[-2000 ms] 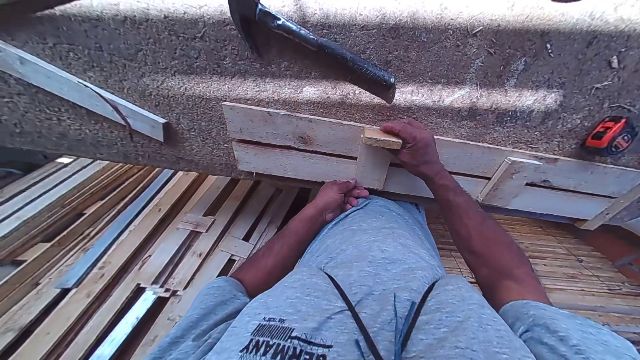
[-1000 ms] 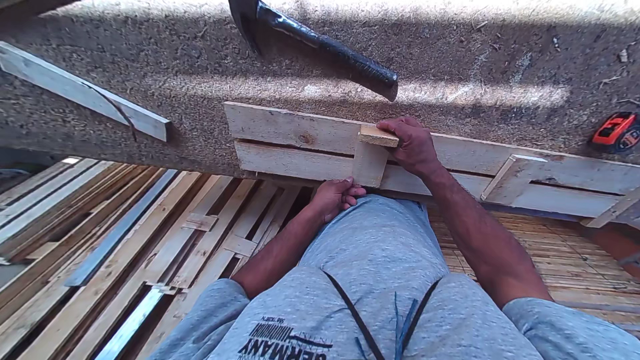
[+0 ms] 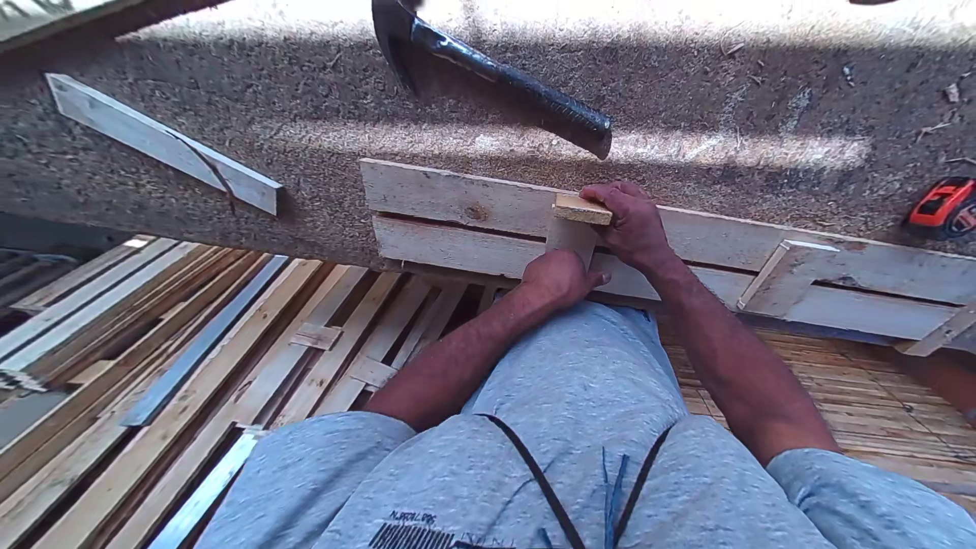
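Note:
Two long pale boards (image 3: 442, 200) lie side by side along the near edge of the bench, with a narrow gap between them. Across them stands a short wooden cleat (image 3: 572, 232), and a small yellowish wood block (image 3: 582, 208) is at its far end. My right hand (image 3: 631, 221) grips the block and cleat end from the right. My left hand (image 3: 560, 276) rests at the cleat's near end, its fingers curled and mostly hidden; whether it holds anything I cannot tell. Further right, another short cleat (image 3: 781, 278) crosses the boards.
A dark-handled hammer (image 3: 518, 84) lies on the rough particle-board bench (image 3: 320, 137) beyond the boards. An orange tape measure (image 3: 942, 206) sits at the right, a loose wooden strip (image 3: 160, 141) at the left. Stacked slatted boards (image 3: 213, 351) lie below the bench at left.
My left hand has moved slightly right and up over the cleat's near end, and its back now faces the camera. My right hand stays on the block.

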